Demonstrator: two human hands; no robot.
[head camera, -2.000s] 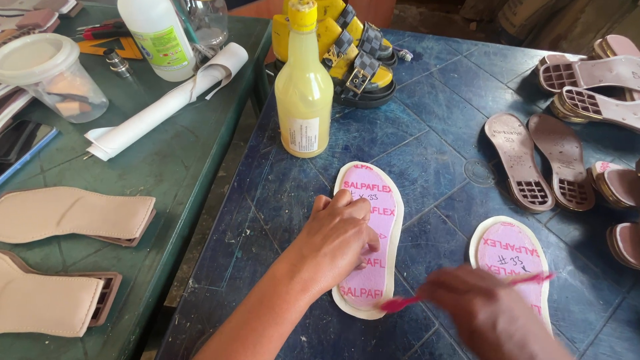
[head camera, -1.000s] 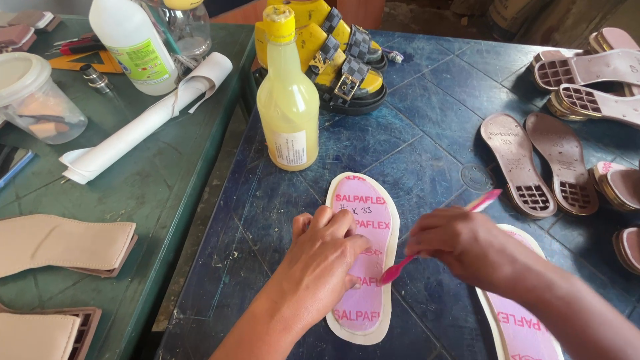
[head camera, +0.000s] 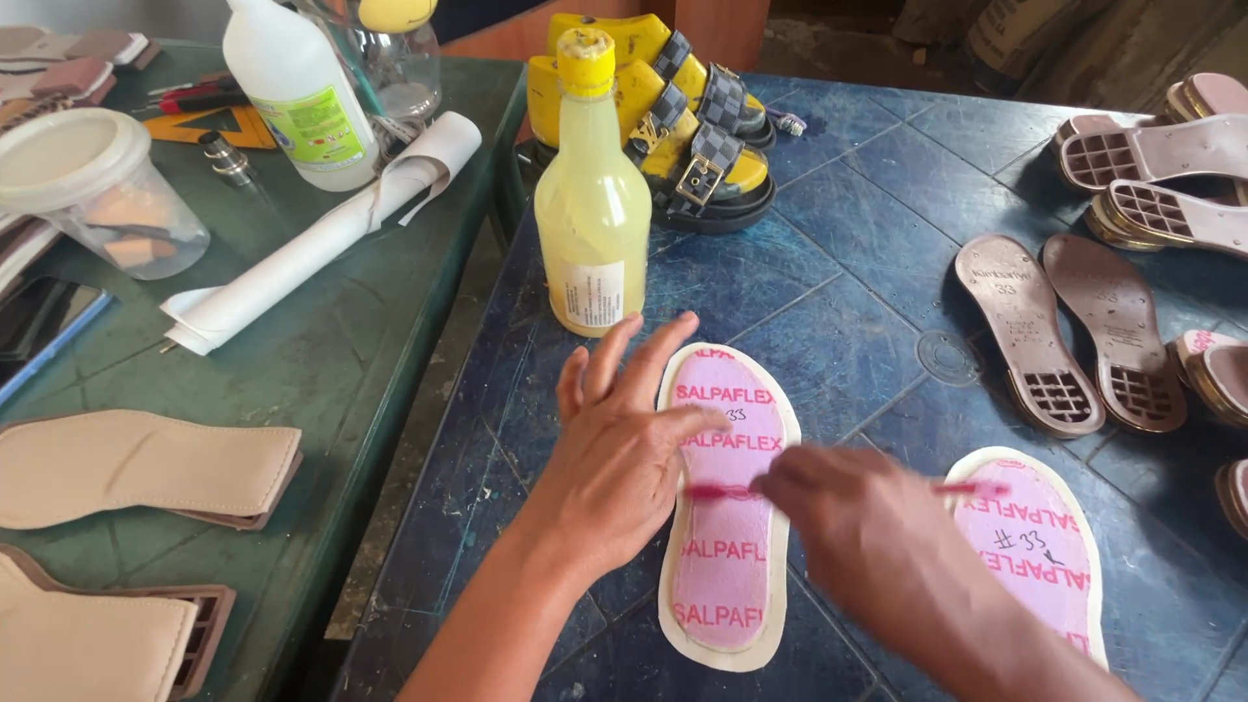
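Note:
A pink printed insole board (head camera: 726, 575) with a cream border lies on the blue table (head camera: 848, 341). My left hand (head camera: 629, 439) rests on its left side, a fingertip on the upper part and the fingers spread. In my right hand (head camera: 848, 507) is a pink brush (head camera: 721, 492), blurred, its tip across the middle of the insole and its handle end sticking out to the right. A second pink insole board (head camera: 1024, 546) lies at the right, partly hidden by my right forearm. Just beyond my left hand stands a glass bottle of yellowish liquid (head camera: 593, 214).
Yellow sandals (head camera: 721, 166) with checkered straps stand behind the bottle. Brown shoe soles (head camera: 1033, 331) lie at the right. The green table (head camera: 322, 390) at the left holds a paper roll (head camera: 322, 234), a white bottle (head camera: 302, 97), a plastic tub (head camera: 97, 185) and beige insoles (head camera: 146, 468).
My right hand and the brush have moved from the insole's right edge onto its middle. My left hand's fingers have spread out toward the yellowish bottle.

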